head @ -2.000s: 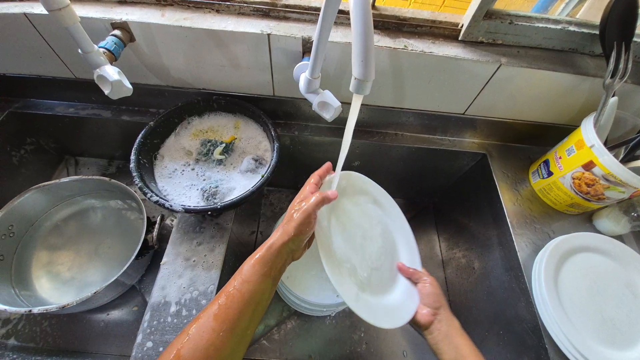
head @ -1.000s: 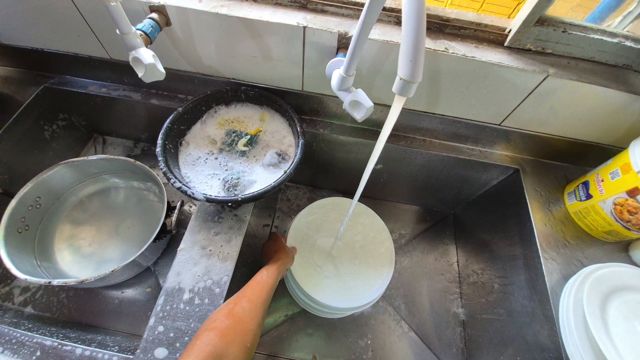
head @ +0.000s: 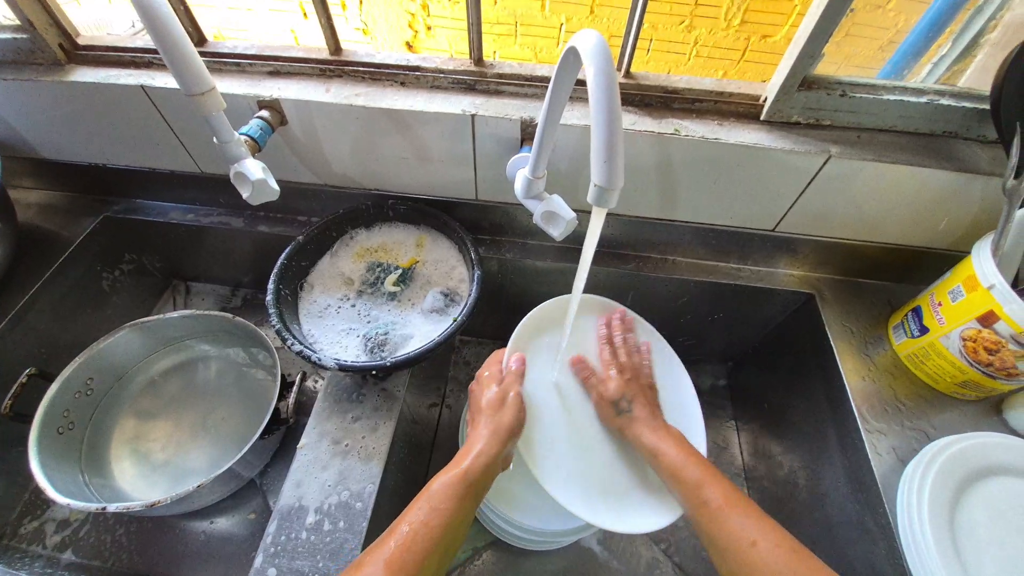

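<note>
Tilted under the running water of a white plastic faucet [head: 606,120] is a white plate [head: 592,456]. My left hand [head: 494,408] grips its left edge, thumb on the face. My right hand [head: 622,376] lies flat on the plate's wet face, fingers extended. Below, a stack of white plates [head: 532,508] sits in the right sink basin, partly hidden by the held plate and my left forearm.
A black tub of suds [head: 280,320] rests across the divider [head: 332,472]. An aluminium pot of water [head: 60,472] stands in the left basin. On the right counter are another stack of white plates [head: 972,512] and a yellow food tub with utensils [head: 952,340].
A plate from the stack under the water is now lifted and tilted between both hands. My right hand, out of view a second ago, is back on its face. The view has shifted upward.
</note>
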